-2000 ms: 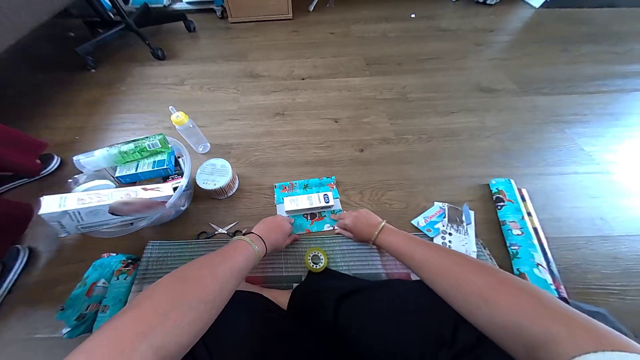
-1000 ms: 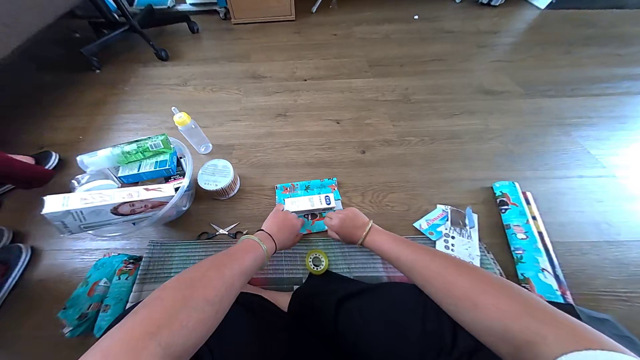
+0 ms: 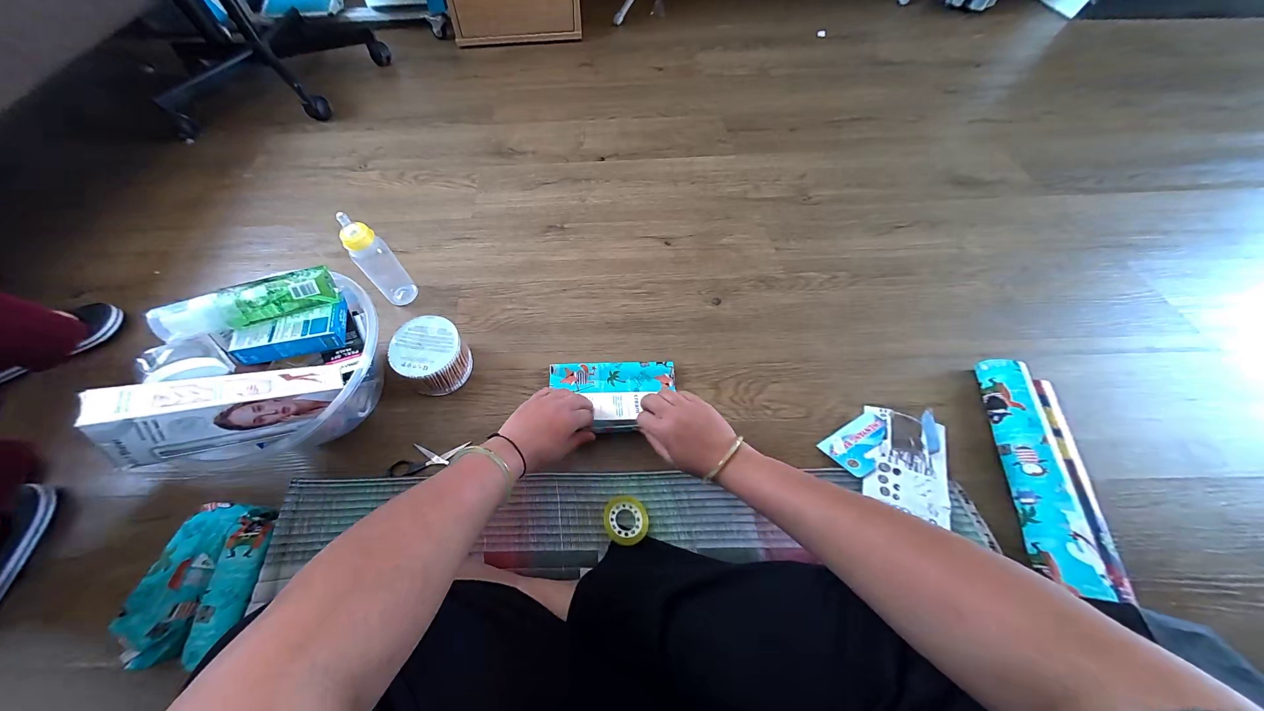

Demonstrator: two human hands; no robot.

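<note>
A small white box [image 3: 618, 407] lies on a piece of turquoise patterned wrapping paper [image 3: 612, 376] on the wooden floor. Paper shows along the far side of the box. My left hand [image 3: 550, 425] grips the left end of the box and paper, fingers bent. At the right end, my right hand [image 3: 685, 431] grips them in the same way. A roll of tape with a yellow-green core [image 3: 626, 520] rests on the woven mat [image 3: 553, 504] between my forearms. Scissors [image 3: 431, 459] lie beside my left wrist, partly open. The underside of the box is hidden.
At left are a clear tub [image 3: 367, 380] full of boxed items, a baby bottle [image 3: 380, 259], a round container [image 3: 431, 355] and wrapped parcels [image 3: 197, 583]. Sticker sheets [image 3: 904, 464] and wrapping paper rolls [image 3: 1047, 479] lie at right. Another person's shoe [image 3: 99, 326] shows at far left.
The near part of the paper, in front of the box earlier, no longer shows there. The box has come nearer to me on the paper, and my hands have moved to its two ends.
</note>
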